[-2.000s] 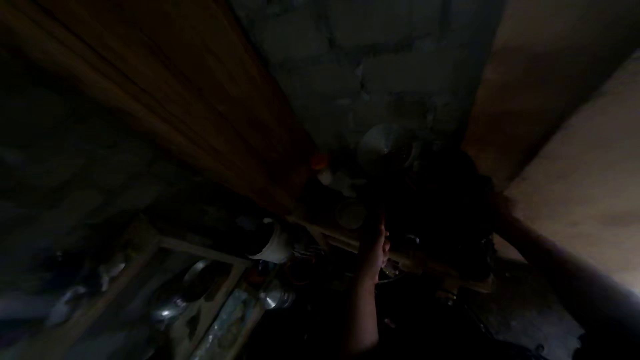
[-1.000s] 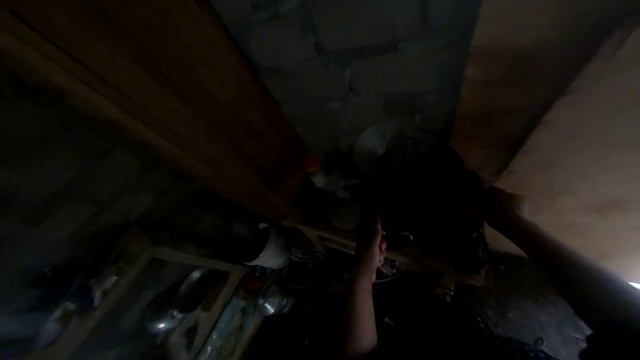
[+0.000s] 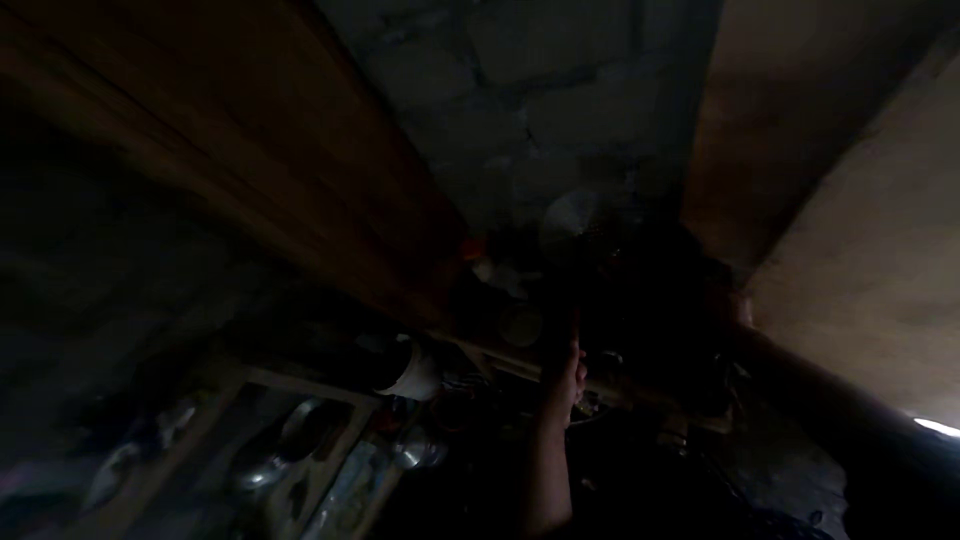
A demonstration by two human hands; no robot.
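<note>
The view is very dark. My left hand (image 3: 568,379) is at the front edge of a wooden shelf or table (image 3: 517,365), its fingers against the side of a large dark object (image 3: 645,307) whose kind I cannot tell. On the far right side of that dark object is my right hand (image 3: 739,311), mostly in shadow. Whether either hand grips it is not clear. Left of the object stand a container with a red lid (image 3: 473,250) and a round pale lid or dish (image 3: 521,326). Behind them, a pale round thing (image 3: 570,217) leans near the wall.
A block wall (image 3: 555,97) rises behind, with a large wooden panel (image 3: 300,172) to the left and a pale board (image 3: 862,262) to the right. Lower left are a white bucket (image 3: 416,375), a wooden-framed rack (image 3: 315,386) and shiny metal pots (image 3: 259,472).
My right hand has shifted slightly beside the dark object and is more in shadow now. My left hand stays at the shelf's front edge.
</note>
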